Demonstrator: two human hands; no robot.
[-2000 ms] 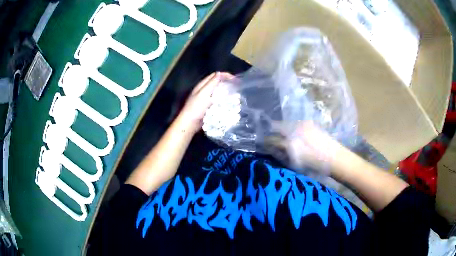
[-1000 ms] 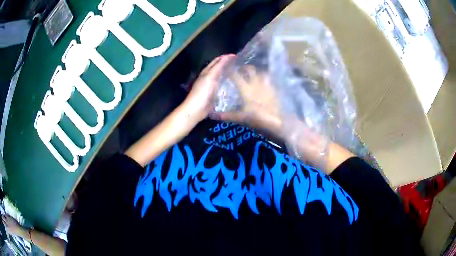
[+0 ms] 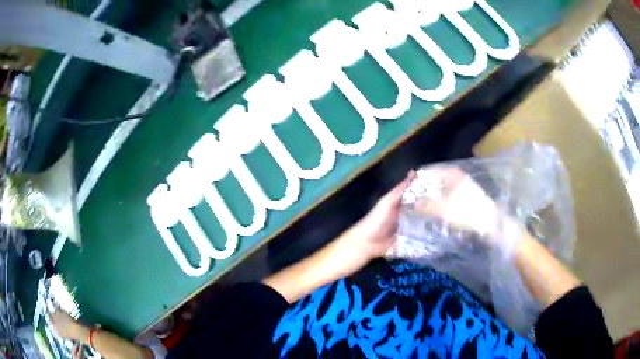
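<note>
A clear plastic bag point(image 3: 537, 189) hangs crinkled in front of my body. My left hand point(image 3: 384, 223) holds it from outside around the lower part, where small white plastic parts point(image 3: 423, 188) show through. My right hand point(image 3: 467, 203) is inside the bag, reaching to the parts; its fingers are blurred behind the film, so I cannot tell if it grips any. White plastic housings point(image 3: 309, 125), open U-shaped loops, lie side by side in an overlapping row on the green bench point(image 3: 112, 280).
A cardboard carton point(image 3: 596, 168) with white contents stands at the right against the bench. A grey metal block point(image 3: 217, 69) with a dark upper part and cable sits on the bench's far side. Another person's forearm point(image 3: 116, 343) reaches in at the lower left.
The view has turned left, so the bench and row fill more of it. My right hand, outside the bag two seconds ago, has moved left into it. My left hand still holds the bag.
</note>
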